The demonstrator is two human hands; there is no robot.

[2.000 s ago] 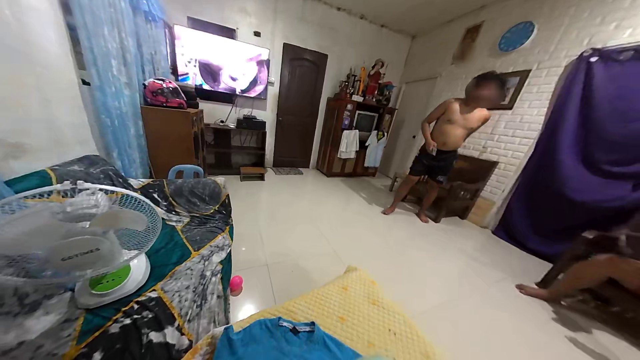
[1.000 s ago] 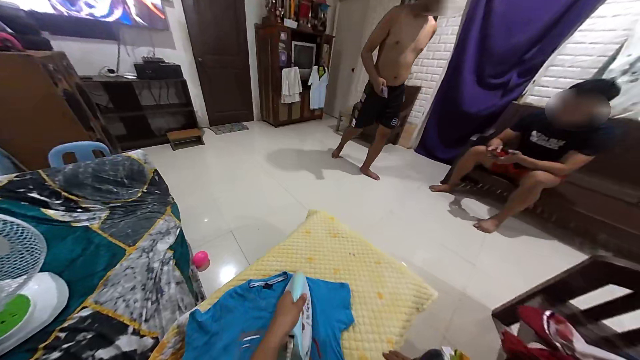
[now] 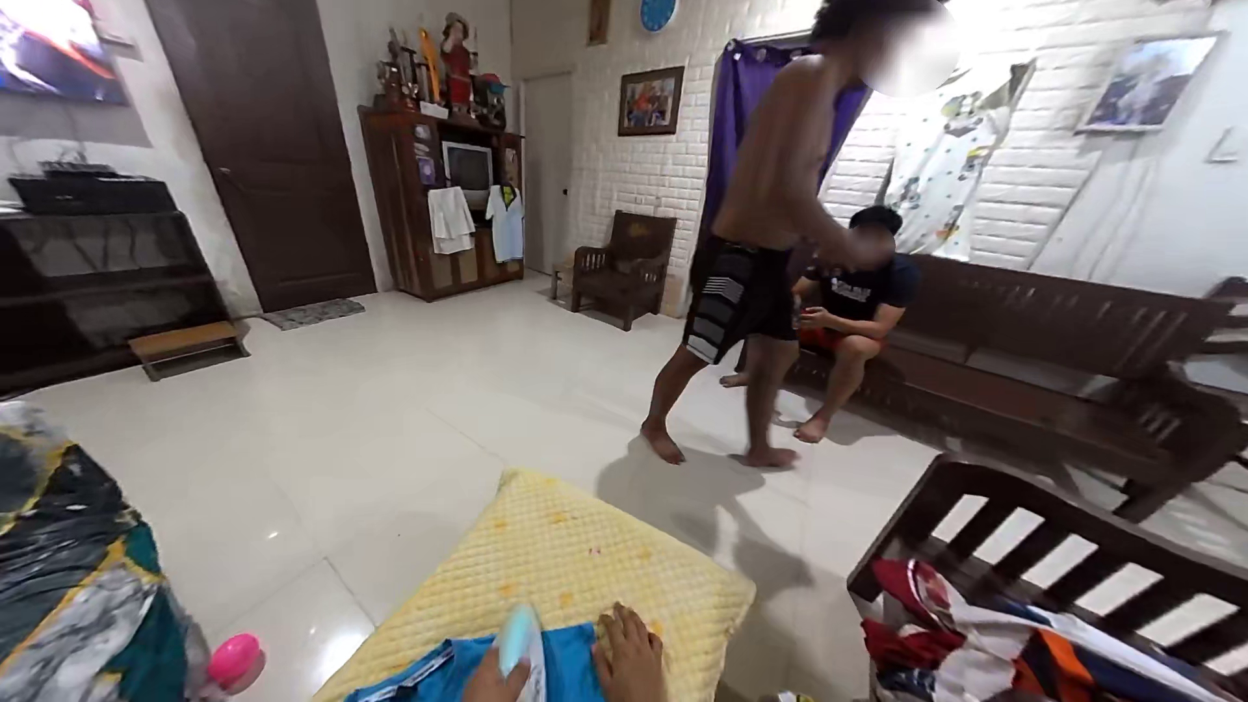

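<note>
My left hand (image 3: pixel 497 678), at the bottom edge, is closed around the handle of what looks like a clothes iron (image 3: pixel 520 643) with a pale teal top. The iron rests on a blue shirt (image 3: pixel 570 663), whose lower part is cut off by the frame. My right hand (image 3: pixel 629 655) lies palm down with nothing gripped, at the shirt's right edge and partly on the yellow quilted pad (image 3: pixel 585 546). Under the shirt, the pad extends forward to a corner.
A dark wooden seat (image 3: pixel 1053 526) heaped with clothes (image 3: pixel 1004 643) stands at right. Left are a patterned cover (image 3: pixel 88 575) and a pink object (image 3: pixel 234 661). One person (image 3: pixel 760 214) walks past a seated person (image 3: pixel 858 292) on a wooden bench (image 3: pixel 1024 380).
The iron and my left hand have come into view since the oldest frame. My right hand now shows fully on the pad. The standing person has moved right, near the seated one. The view has swung right.
</note>
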